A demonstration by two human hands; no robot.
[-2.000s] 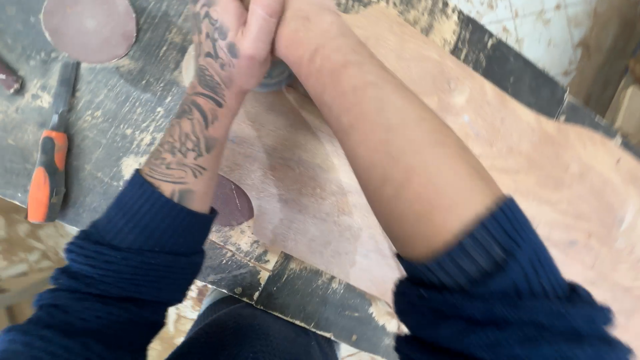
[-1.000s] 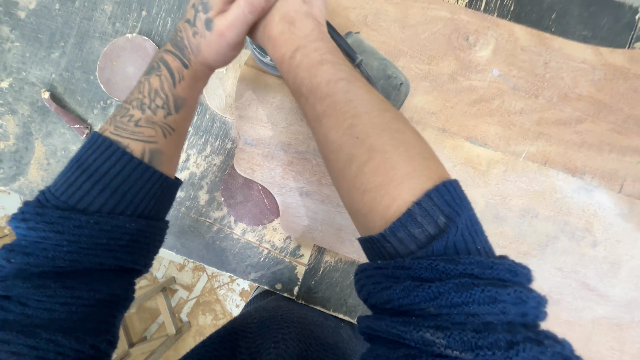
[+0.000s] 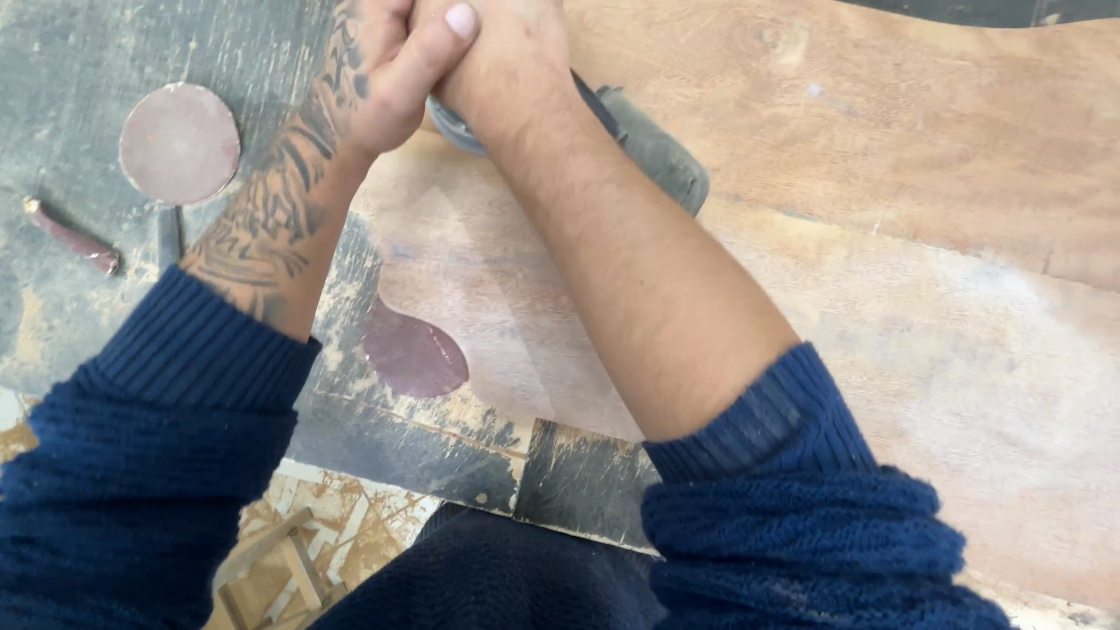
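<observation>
My right hand point(image 3: 503, 52) lies over a grey power tool point(image 3: 647, 144), likely an orbital sander, most of it hidden beneath my hand and forearm. Its fingers are out of sight past the top edge. My left hand point(image 3: 402, 79) presses against the side of the right one, its thumb laid across it. Under the tool is a curved-edged plywood sheet point(image 3: 542, 306). A round sanding disc point(image 3: 179, 144) lies on the dark workbench point(image 3: 280, 52) left of my tattooed forearm. Another maroon sanding disc point(image 3: 416, 350) shows partly at the sheet's near edge.
A short maroon roll point(image 3: 72, 236) lies at the left on the bench. Beside it a metal blade or bar point(image 3: 169, 234) runs under my left sleeve. The bench's near edge point(image 3: 472, 499) is close to my body. Wooden pieces point(image 3: 302, 569) stand below on the dusty floor.
The view has shifted considerably. My hands remain together over the tool, and more of its grey body shows beside my right forearm than two seconds ago. The orange-handled tool seen then is now mostly hidden.
</observation>
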